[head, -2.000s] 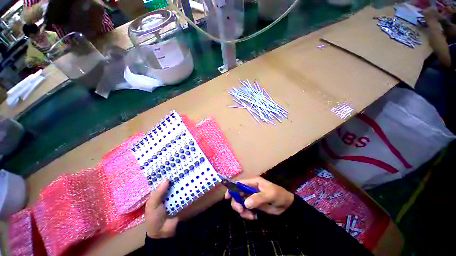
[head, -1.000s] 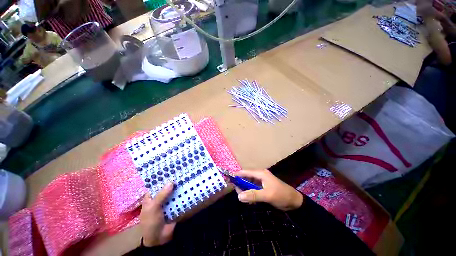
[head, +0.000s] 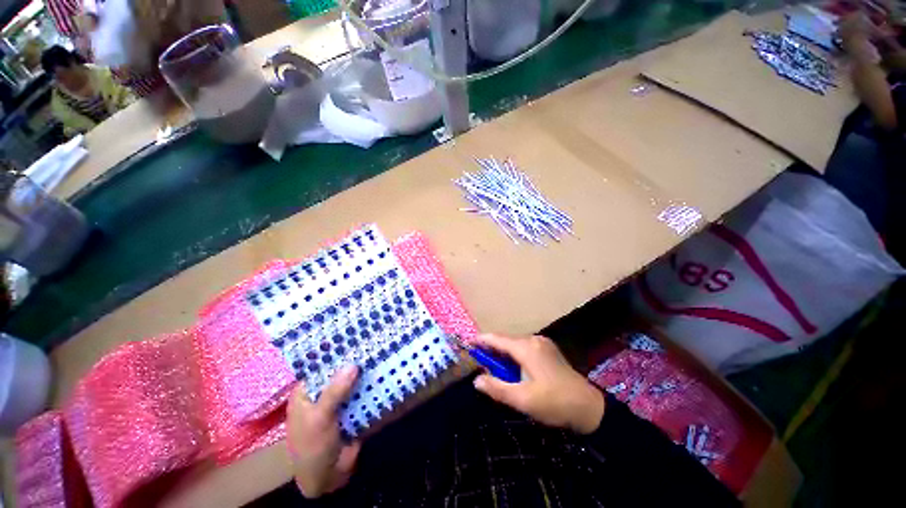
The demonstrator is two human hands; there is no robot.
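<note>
A white PCB panel point(head: 348, 322) with rows of dark components lies tilted over pink bubble wrap point(head: 139, 412). My left hand point(head: 320, 432) holds the panel at its near left edge, thumb on top. My right hand point(head: 544, 382) holds blue-handled diagonal cutters point(head: 494, 363), their jaws at the panel's right edge near its lower right corner. Whether the jaws are open or closed is too small to tell. My right palm hides part of the handles.
A pile of thin white waste strips point(head: 515, 201) lies on the cardboard-covered bench point(head: 596, 159). A brown carton point(head: 770, 458) of small boards and a white sack point(head: 770, 268) are at lower right. Clear tubs point(head: 214, 84) stand on the green surface. Other people are at the top corners.
The panel has turned slightly and shifted right and down. My right hand has moved slightly right with the cutters, which stay near the panel's right edge. The tubs have shifted right along the green surface.
</note>
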